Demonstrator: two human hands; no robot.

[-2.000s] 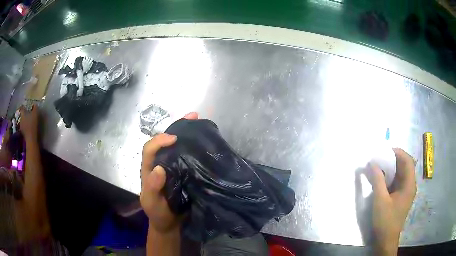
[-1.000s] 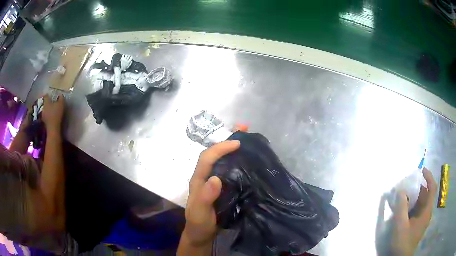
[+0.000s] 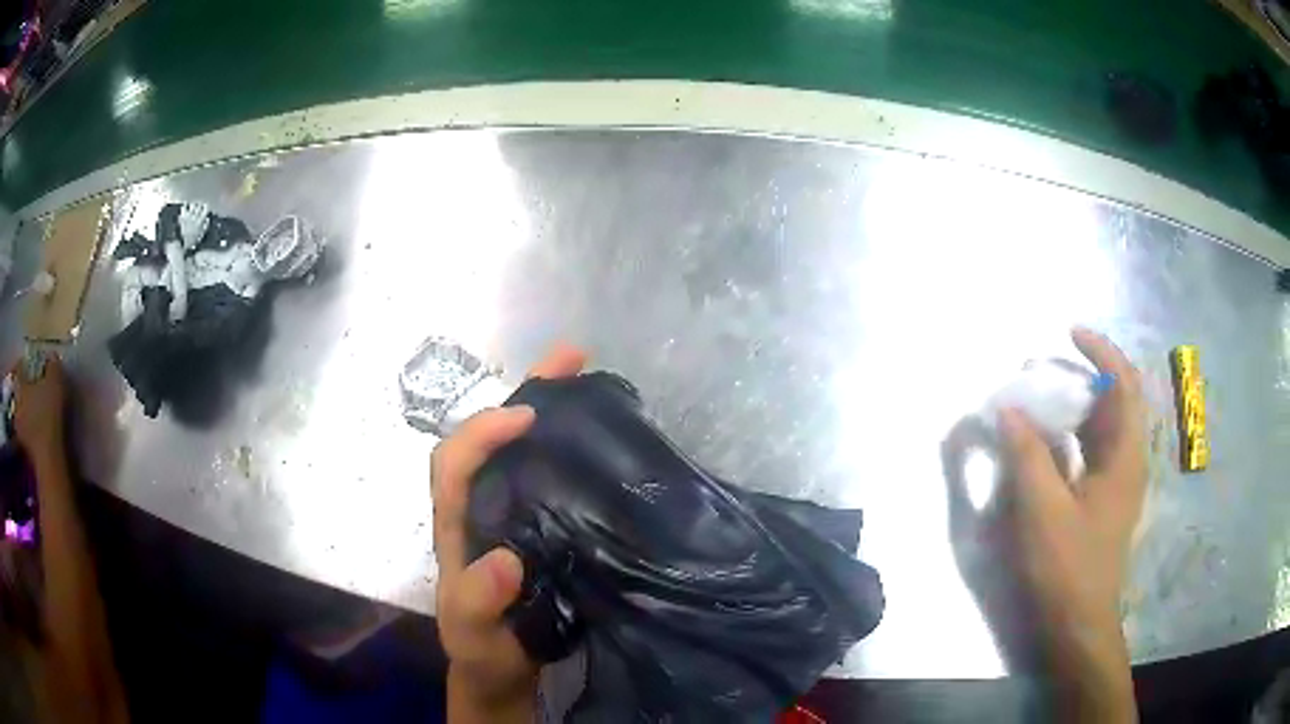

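Note:
My left hand grips a figurine near its upper end, just over the bench. Its glossy black cape part flares down to the right. Its pale grey, faceted cup-like end piece sticks out past my fingers at the upper left. My right hand holds a white glue bottle between thumb and fingers at the right. The bottle lies tilted sideways, with its blue tip part by my fingers. The two hands are apart.
Another black and grey-white figurine lies on the metal bench at the left, near a tan pad. A neighbour's arm is at the left edge. A yellow stick lies right. A green belt runs behind, with dark parts.
The glue bottle has turned from tip up to lying sideways in my right hand, which has lifted somewhat. The view has shifted. My left hand still holds the figurine.

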